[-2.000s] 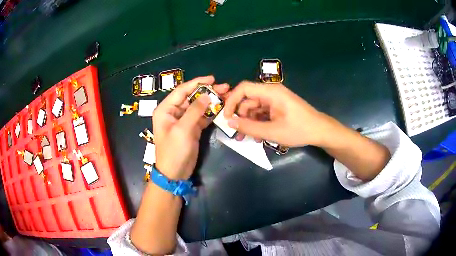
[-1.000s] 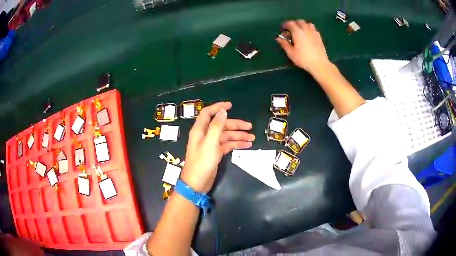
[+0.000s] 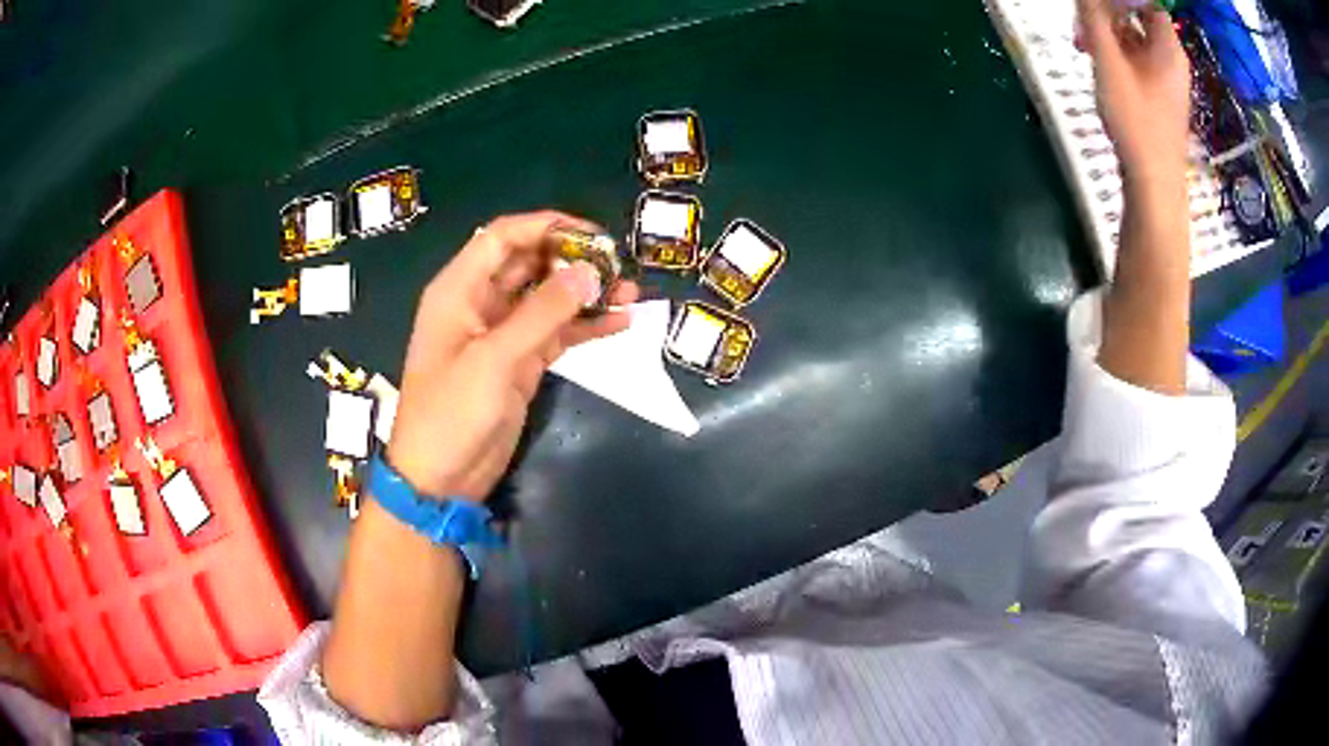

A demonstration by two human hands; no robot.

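Note:
My left hand [image 3: 481, 343] holds a watch housing [image 3: 586, 262] between thumb and fingers, gold inside showing. A white paper piece [image 3: 634, 372] lies just below it on the dark bench. My right hand [image 3: 1144, 95] is at the top right over the white perforated board, cut by the top edge; whether it holds anything is unclear. Several watch housings with white squares inside lie right of my left hand, one of them [image 3: 668, 230] in a column. Two more housings [image 3: 385, 201] lie upper left. Display modules [image 3: 327, 290] with orange-gold tails lie left of my left hand.
A red tray [image 3: 241, 503] with several display modules stands at the left. The white perforated board [image 3: 1052, 91] is at the right, with blue and dark items and hoses [image 3: 1246, 197] beside it. More parts [image 3: 503, 8] lie on the green belt at the top edge.
My right hand has moved from the belt to the perforated board at the right. My left hand, empty a second ago, now holds a housing. The view has shifted.

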